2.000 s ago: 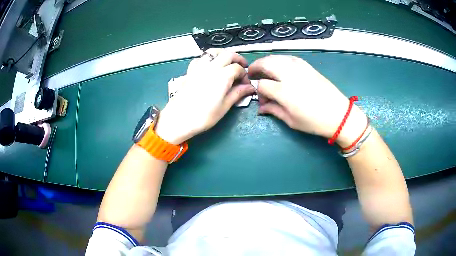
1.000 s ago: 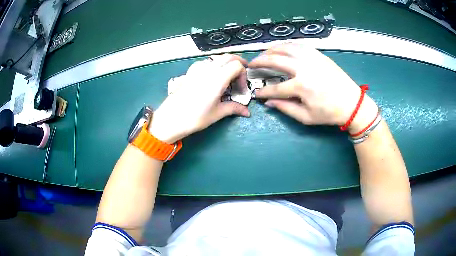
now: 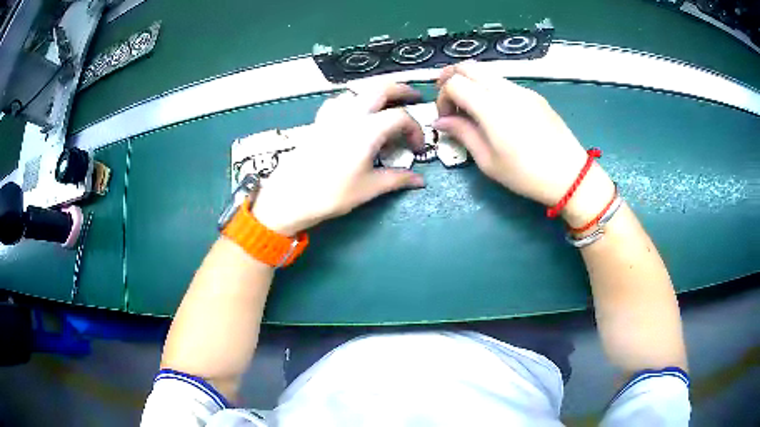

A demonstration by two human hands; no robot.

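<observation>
The silver-grey tabbed plate (image 3: 265,148) lies on the green worktop, mostly under my hands. Its left end shows past my left wrist, and blocky tabs show between my hands. My left hand (image 3: 346,154) rests over the plate's middle, thumb and fingers around a tab. My right hand (image 3: 490,125) is at the plate's right part, thumb and forefinger close together near its upper edge. Whether a small piece is between those fingertips cannot be told.
A black ring-faced plate (image 3: 433,55) rests on the pale guide rail (image 3: 200,98) beyond my hands. A grey plate (image 3: 123,55) lies on the far belt at upper left. A side bracket with a black roller (image 3: 50,223) stands at far left.
The tabbed plate now shows further left, past my left wrist. My right hand has drawn up toward the plate's upper edge. The grey plate on the far belt shows more, further right.
</observation>
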